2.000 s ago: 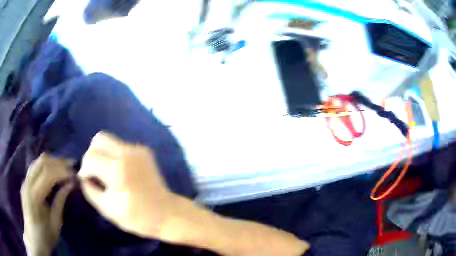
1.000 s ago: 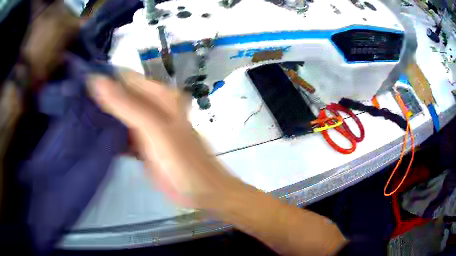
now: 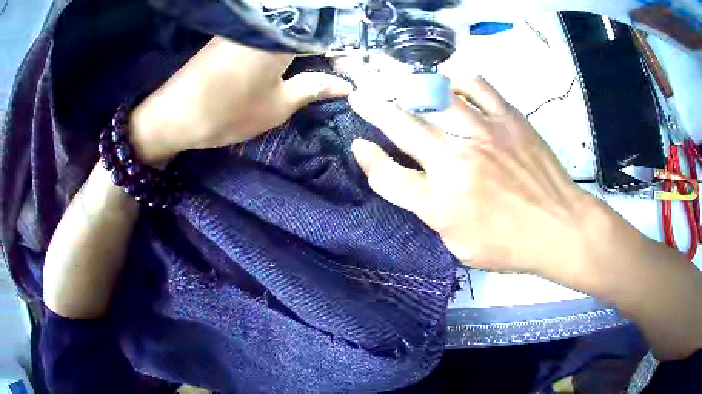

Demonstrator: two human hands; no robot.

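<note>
A bulky navy-blue woven garment [image 3: 308, 254] lies gathered from the sewing machine's needle area down over the table's front edge. My left hand [image 3: 223, 100], with a dark bead bracelet at the wrist, rests on the cloth at the left, its fingertips at the needle area. My right hand [image 3: 477, 177] lies over the cloth and table on the right, fingers spread and pointing towards the needle area, pressing the cloth. The presser foot area [image 3: 362, 46] is just beyond the fingertips and partly hidden. A dark ribbed knob with a pale cap [image 3: 425, 91] stands in front of my right fingers.
A black flat rectangle, likely a phone [image 3: 616, 100], lies at the right, with red-handled scissors [image 3: 670, 208] and a yellow-orange tool [image 3: 677, 186] beside it. A ruled strip [image 3: 539, 323] runs along the front table edge. Dark cloth [image 3: 31, 177] is piled at the left.
The view has moved closer to the needle area. The garment has come from the left onto the machine, and both hands are now on it there. The phone and scissors appear further right.
</note>
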